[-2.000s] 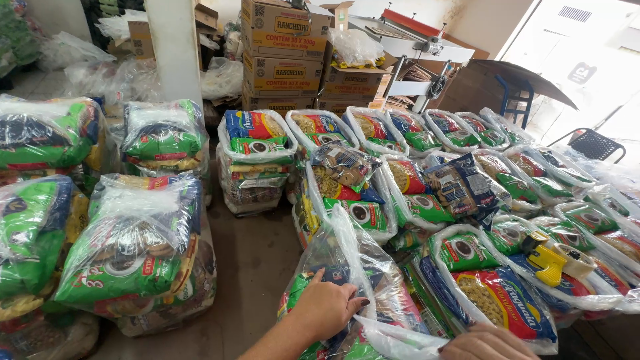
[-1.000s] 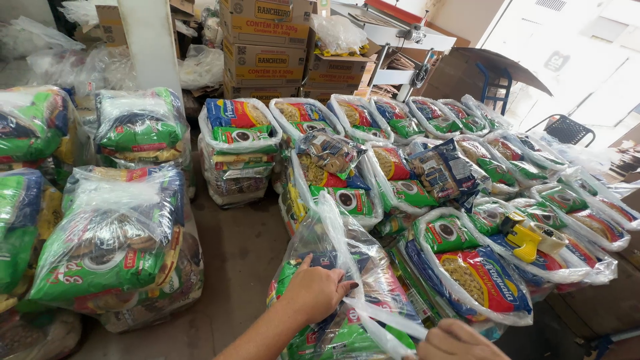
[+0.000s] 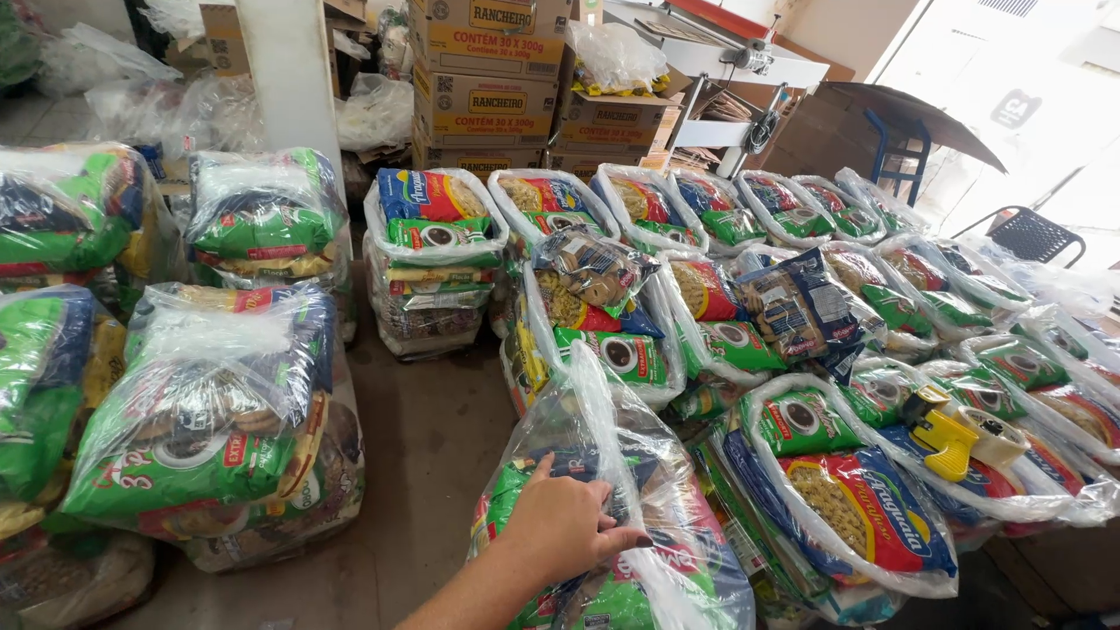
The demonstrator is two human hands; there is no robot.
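Note:
My left hand (image 3: 569,523) lies on a clear plastic bag (image 3: 691,573) at the bottom middle. Its index finger points forward, and its thumb stands apart over a gathered white fold of the plastic. The hand presses on the bag with no clear grip on it. Inside are green coffee packs and other food packets; the bag's top edge stands up in a peak. My right hand is out of view. Right of this bag, an open bag (image 3: 757,411) shows a green coffee pack (image 3: 798,422) and a pasta pack (image 3: 862,507).
Many filled open bags stand in rows behind and to the right. A yellow tape dispenser (image 3: 949,442) and two loose biscuit packs (image 3: 595,262) (image 3: 801,302) lie on them. Closed-over filled bags (image 3: 219,437) stand left. Cardboard cartons (image 3: 486,105) and a metal-framed machine (image 3: 744,61) are behind.
My right hand, at the bottom edge by the bag's plastic in both earlier frames, has gone out of view. My left hand stays on the bag.

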